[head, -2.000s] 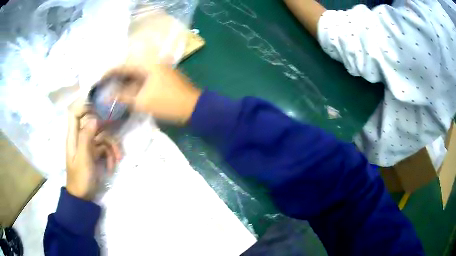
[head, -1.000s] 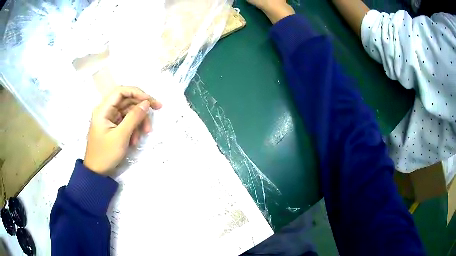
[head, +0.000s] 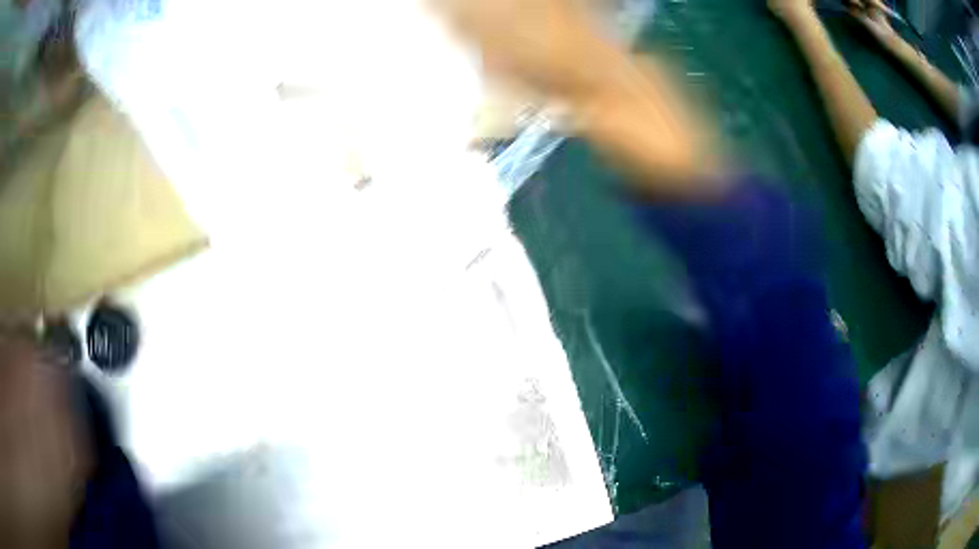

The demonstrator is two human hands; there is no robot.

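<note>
My right hand [head: 585, 80] is blurred at the top middle, over the edge of the bright plastic bag; its fingers are washed out, so what it holds cannot be told. My left hand [head: 38, 429] is a blurred shape at the lower left rim, partly cut off, with its fingers not clear. A black round housing [head: 112, 337] lies just above it on the white work sheet [head: 376, 397]. A second dark round [head: 61, 341] lies beside it, partly hidden. The clear plastic bag [head: 526, 150] is mostly overexposed.
A tan board [head: 118, 209] lies at the left. The green bench [head: 612, 268] runs along the sheet's right edge, with scuffs on it. A person in white dotted clothing [head: 907, 204] is at the right, arms over the bench. A brown carton [head: 907, 509] is below them.
My left hand has moved from over the sheet to the lower left, near the black housings. My right hand has come back from the far right bench towards the bag. The view has shifted left.
</note>
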